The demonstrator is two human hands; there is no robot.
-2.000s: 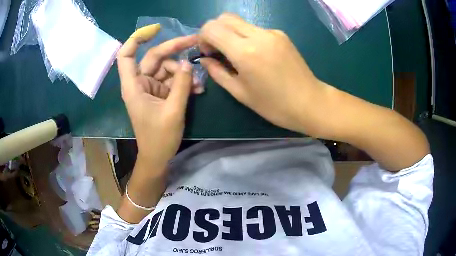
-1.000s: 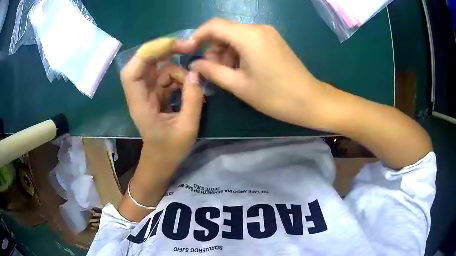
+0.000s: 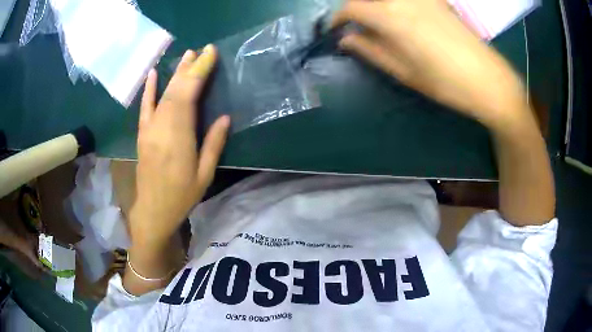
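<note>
A clear bag [image 3: 259, 74] lies flat and looks empty on the green table in front of me. My left hand [image 3: 172, 139] is palm down at its left edge, fingers apart, a yellow covering on the index finger. My right hand [image 3: 422, 58] is blurred at the upper right. Its fingertips are beside a blurred dark cable [image 3: 318, 42] with clear plastic around it, at the bag's upper right. I cannot tell whether the fingers grip it.
A stack of white bags with a pink edge [image 3: 110, 48] lies at the upper left in clear wrap. A similar stack [image 3: 503, 14] is at the upper right. A cream padded bar [image 3: 39, 165] is at the left table edge. Cardboard and whitish plastic [image 3: 97, 207] are below.
My hands have moved apart from working together on the dark cable and plastic. My left hand has come down flat; my right has moved up and right. The flat clear bag now shows between them.
</note>
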